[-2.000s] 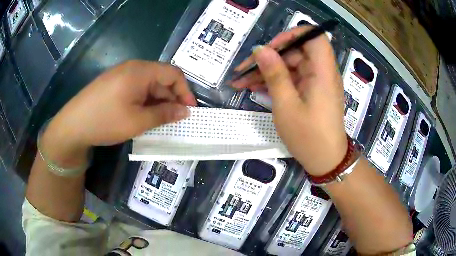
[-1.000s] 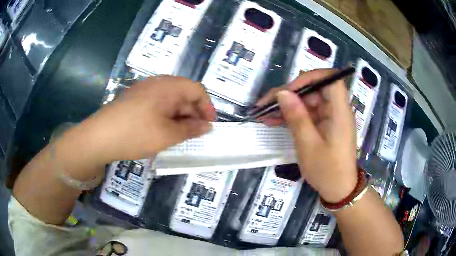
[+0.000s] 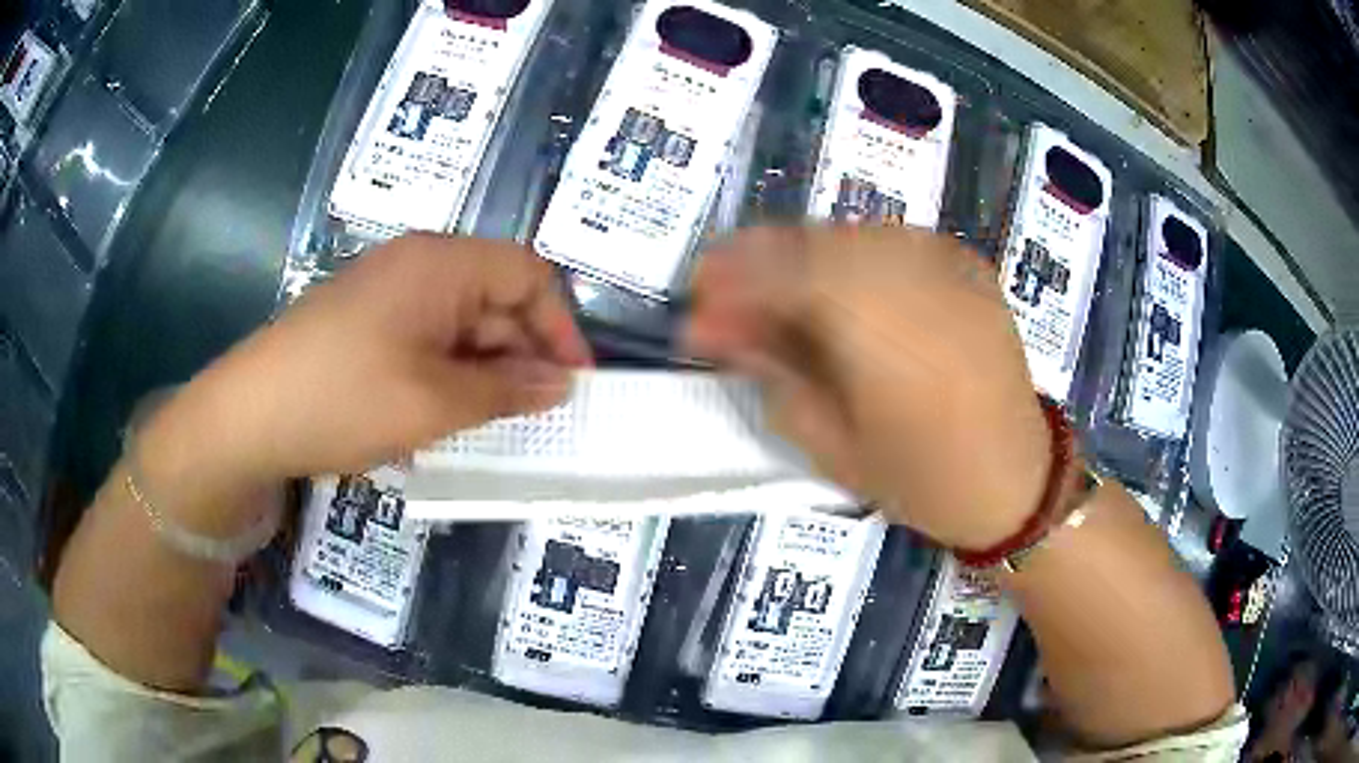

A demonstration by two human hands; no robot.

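My left hand (image 3: 432, 336) pinches the upper left edge of a white label sheet (image 3: 626, 432) with rows of tiny marks. My right hand (image 3: 879, 350) is blurred and curled over the sheet's right end. A dark streak at its fingertips looks like part of the black tweezers; the rest is hidden. The sheet lies across the middle of a clear blister tray (image 3: 514, 276). The tray holds two rows of white packages with dark ovals, such as one in the back row (image 3: 656, 149) and one in the front row (image 3: 574, 604). No small label is visible at my fingertips.
A white fan (image 3: 1334, 477) with its round base (image 3: 1245, 425) stands at the right. A small black and red trinket (image 3: 1240, 581) is beside it. Another clear tray (image 3: 134, 134) is at the upper left. A brown board (image 3: 1118, 52) lies behind a pale raised edge.
The view has shifted over the tray. My right hand has moved left toward my left hand and rolled over, so the tweezers' dark shaft no longer shows above it. My left hand still holds the sheet.
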